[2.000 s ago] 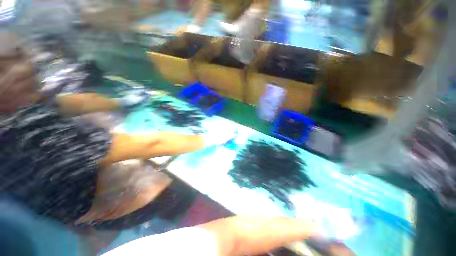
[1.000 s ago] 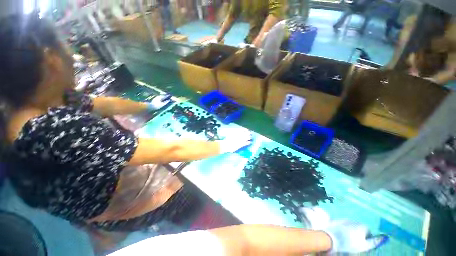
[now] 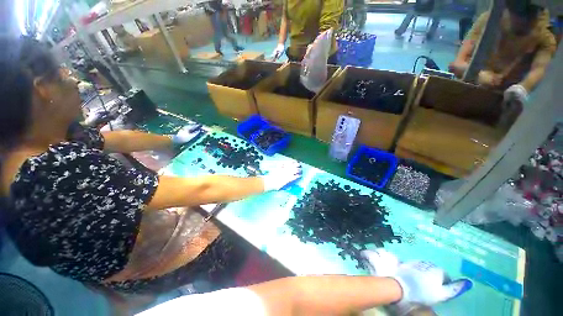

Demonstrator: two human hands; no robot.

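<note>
Small black branched parts lie in a wide heap (image 3: 339, 216) on the pale turquoise sheet. My left hand (image 3: 429, 284), in a white glove with a blue fingertip, is over the sheet to the right of the heap. One finger points right; whether it holds anything is unclear. A second patch of white glove at the heap's lower edge looks like my right hand (image 3: 379, 261), mostly hidden behind my left wrist. Its fingers are blurred. A blue bin (image 3: 371, 168) with dark parts and a tray of shiny silver bits (image 3: 408, 183) stand behind the heap.
A neighbouring worker (image 3: 80, 203) sits at left, a gloved hand near a sparser black heap (image 3: 228, 152). Open cardboard boxes (image 3: 364, 117), a phone (image 3: 344, 137) and more blue bins (image 3: 263, 134) stand behind. A grey post (image 3: 500, 157) crosses the right.
The view has steadied and shifted slightly. My left hand stays right of the heap with its finger lying a little higher. The neighbour's gloved hand remains beside the sheet's middle.
</note>
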